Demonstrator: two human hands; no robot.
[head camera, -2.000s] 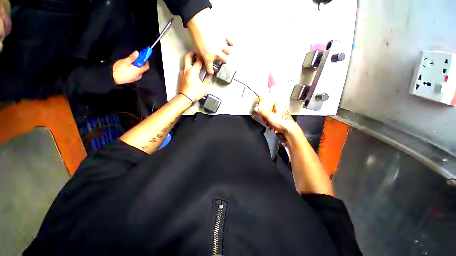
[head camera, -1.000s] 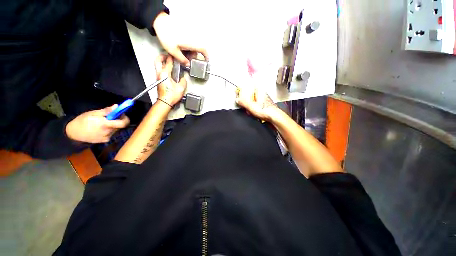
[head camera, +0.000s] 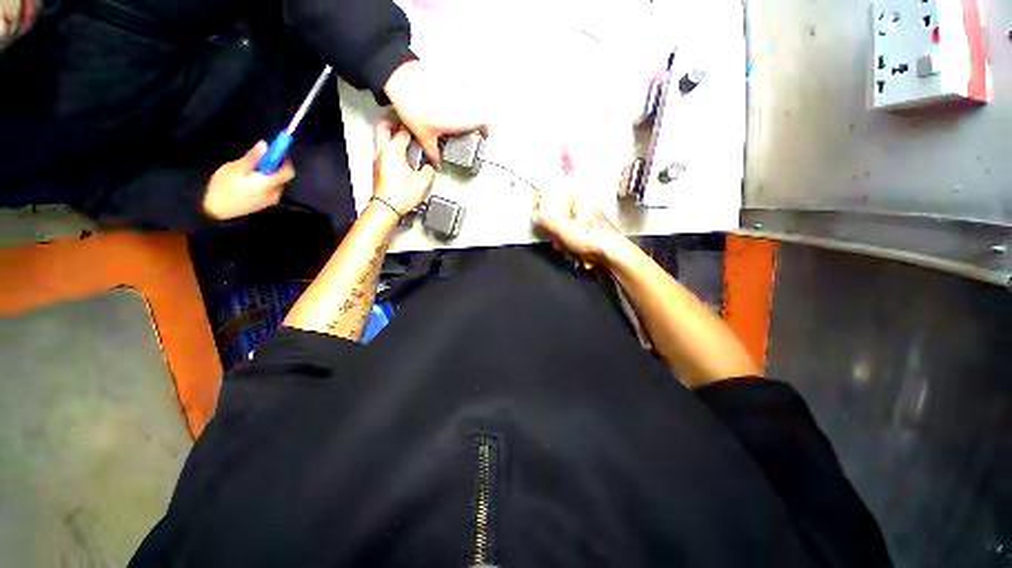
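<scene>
My left hand (head camera: 402, 178) grips a grey steel part on the white tabletop (head camera: 533, 67); its fingers and another person's hand partly hide it. A square steel block (head camera: 463, 151) shows just right of those hands. A second square block (head camera: 443, 216) lies nearer me, beside my left wrist. My right hand (head camera: 572, 225) is closed around the orange-yellow handle of a thin dark curved tool (head camera: 508, 170). The tool's tip reaches the right side of the upper block; whether it touches is too small to tell.
Another person's hand (head camera: 438, 111) is on the part beside my left hand. Their other hand holds a blue-handled tool (head camera: 274, 153), pointing up. A long steel bar (head camera: 656, 128) with blocks and pegs lies at the right. A socket strip (head camera: 921, 53) is on grey metal.
The view has shifted between frames. The other person's blue-handled tool reached toward my left hand one second ago and now points up, away from it. My hands keep the same holds.
</scene>
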